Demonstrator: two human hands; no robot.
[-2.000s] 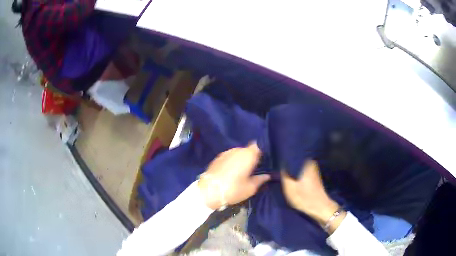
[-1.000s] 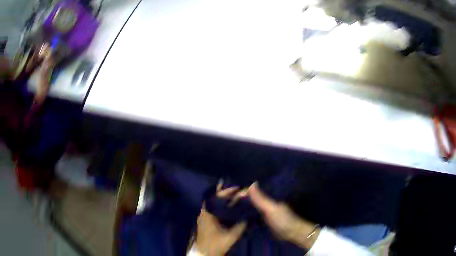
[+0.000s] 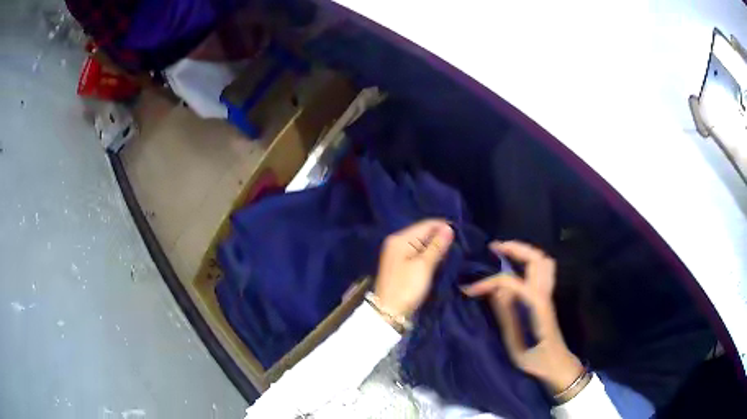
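Note:
Navy cloth [image 3: 483,352] hangs over my lap below the table edge. My left hand [image 3: 412,266] pinches an edge of it between thumb and fingers. My right hand [image 3: 528,315] is just to the right, at the same cloth, with fingers bent and spread; a bit of the cloth shows between its thumb and fingers, but how firmly it grips is unclear. More navy pieces [image 3: 287,262] lie heaped in the open cardboard box [image 3: 237,184] at my left.
The white table [image 3: 565,74] with dark purple edging curves across the upper right. Part of the machine bed [image 3: 729,102] shows at the right rim. A person in a checked top [image 3: 98,24] sits upper left. A red packet [image 3: 102,80] lies on the floor.
The view swung up to the table and back down to the lap and box. My hands are now slightly apart at the cloth, the left one pinching an edge.

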